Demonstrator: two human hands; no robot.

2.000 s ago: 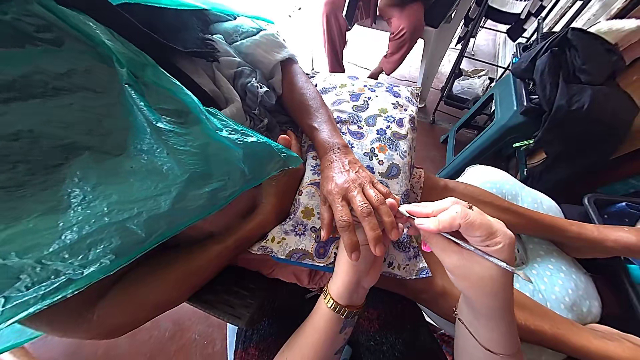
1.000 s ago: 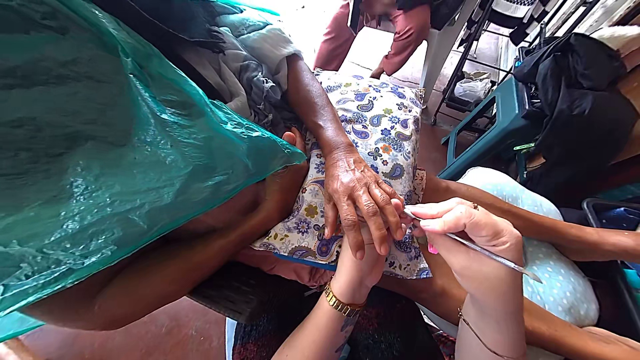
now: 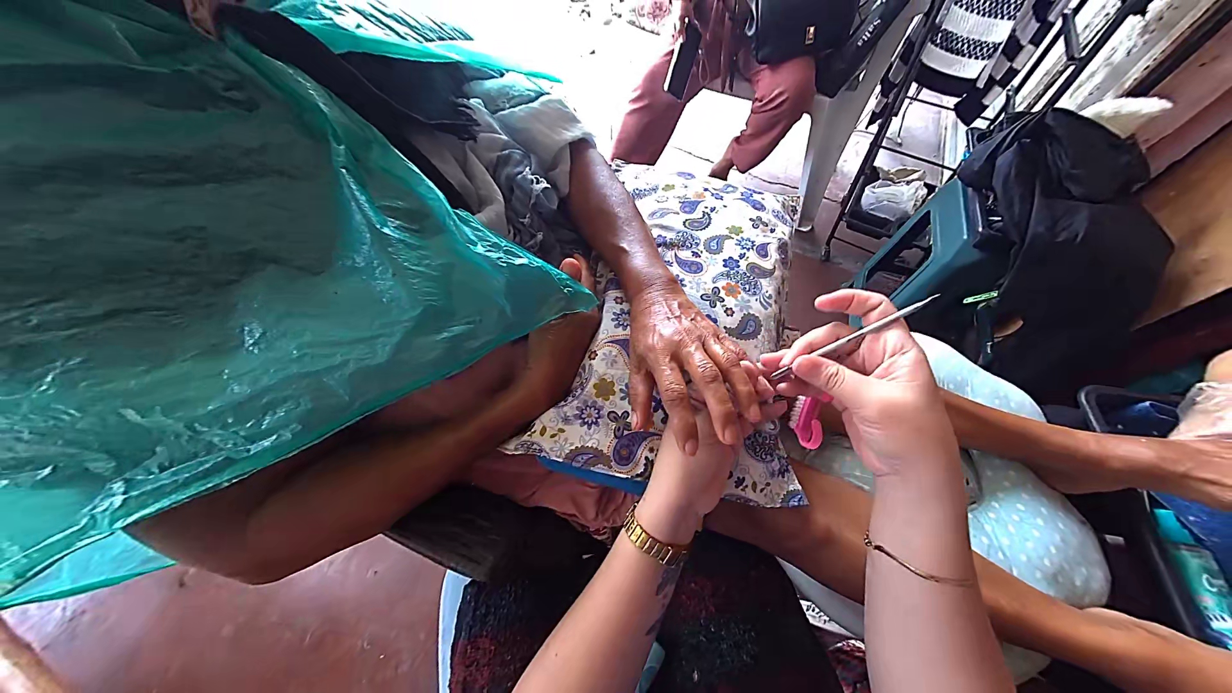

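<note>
Another person's hand (image 3: 679, 342) lies palm down over a paisley-patterned cushion (image 3: 722, 241). My left hand (image 3: 698, 452), with a gold watch on its wrist, is beneath that hand and holds its fingers near the tips. Between the thumb and fingers of my right hand (image 3: 866, 375) is a thin metal manicure tool (image 3: 857, 335); its lower end is at the other person's fingertips, its upper end points up and right. A pink-handled nail brush (image 3: 808, 423) shows just below my right hand. My left fingers are partly hidden.
A translucent green plastic sheet (image 3: 289, 289) covers the person at left. Bare legs cross below the cushion. A light blue dotted cushion (image 3: 1035, 520) is at right, beside a black bin (image 3: 1097, 409). Behind stand a teal plastic stool (image 3: 910, 241) and a black bag (image 3: 1068, 250); another person sits farther back.
The metal tool in my right hand has tilted: its free end pointed down and right before and now points up and right. The pink brush shows more. My left hand keeps its hold.
</note>
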